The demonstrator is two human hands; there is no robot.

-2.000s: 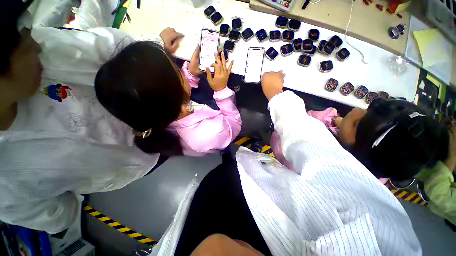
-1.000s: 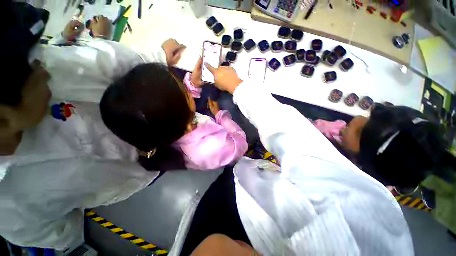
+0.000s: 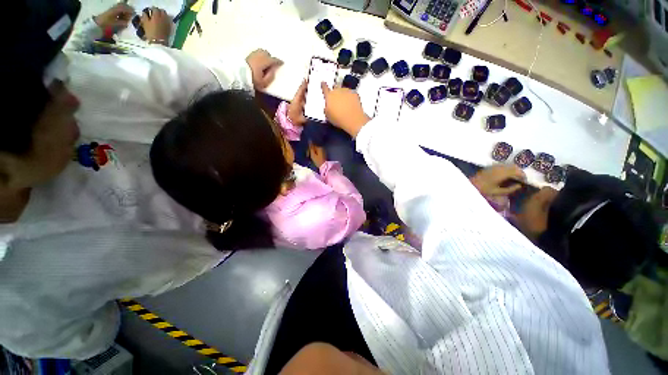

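A seated worker in pink holds a smartphone point(image 3: 316, 73) upright at the bench edge. My right hand point(image 3: 346, 110) comes in from the right in a striped white sleeve, its index finger at the phone's lit screen and its other fingers curled. It holds nothing. A second smartphone point(image 3: 389, 101) with a bright screen lies on the white bench, partly hidden by my wrist and sleeve. Many small dark rounded-square devices point(image 3: 455, 88) are scattered beyond and to the right. My left hand is not in view.
A standing person in white point(image 3: 124, 198) is at left, with a hand point(image 3: 261, 67) on the bench. The pink worker's head point(image 3: 220, 157) is in front. Another worker's dark-haired head point(image 3: 604, 227) is at right. A calculator point(image 3: 439, 13) is at the back. Striped floor tape point(image 3: 172, 331) runs below.
My right hand has moved left from beside the second phone to the held phone's screen. The worker's tapping hand has dropped away. The right worker's hand has risen towards the face.
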